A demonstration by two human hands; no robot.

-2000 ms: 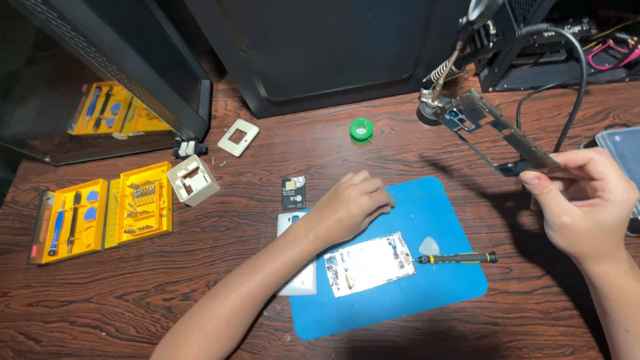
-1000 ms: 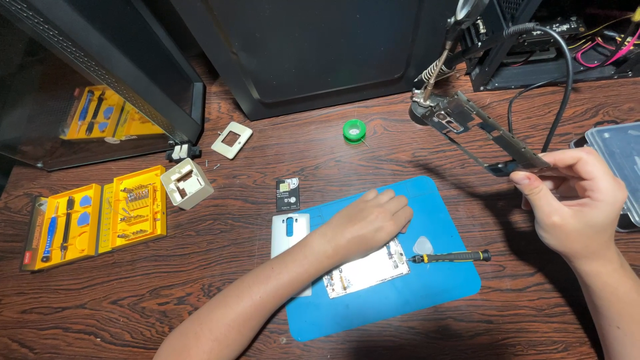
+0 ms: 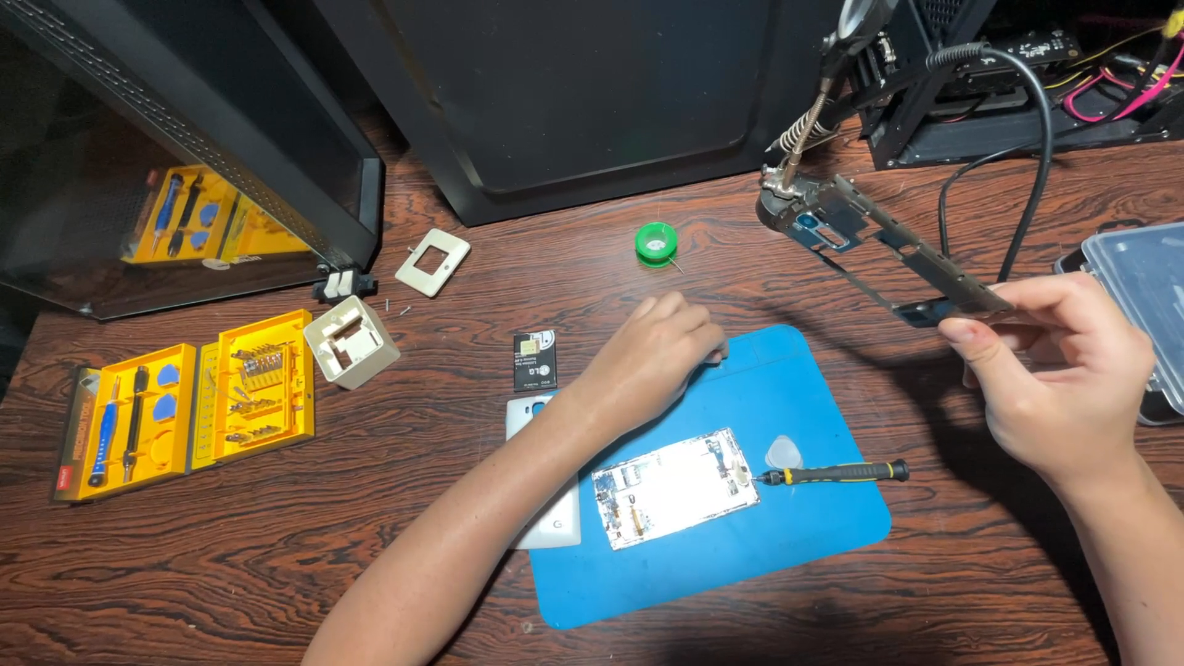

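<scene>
My right hand (image 3: 1054, 361) grips the lower end of a dark smartphone mid-frame (image 3: 916, 264), raised above the table at the right. My left hand (image 3: 661, 356) rests at the upper left part of the blue repair mat (image 3: 703, 573), fingers curled; whether something small is under its fingertips cannot be told. Below it on the mat lies an opened smartphone body (image 3: 680, 486) with its circuitry showing. A precision screwdriver (image 3: 837, 473) touches or nearly touches its right edge, beside a clear plastic pick (image 3: 783, 452). My left forearm partly covers a white phone back cover (image 3: 555, 518). A black phone battery (image 3: 536, 361) lies above the cover.
An open yellow precision tool kit (image 3: 203, 398) lies at left, near a cream plastic box (image 3: 351, 342) and square frame (image 3: 433, 263). A green solder spool (image 3: 657, 244) sits behind the mat. A soldering stand with magnifier (image 3: 795, 176), PC cases (image 3: 592, 92) and a clear-lidded box (image 3: 1142, 287) surround the area.
My left hand has moved away from the phone body toward the mat's upper edge, leaving more of the body in view. My right hand still holds up the mid-frame.
</scene>
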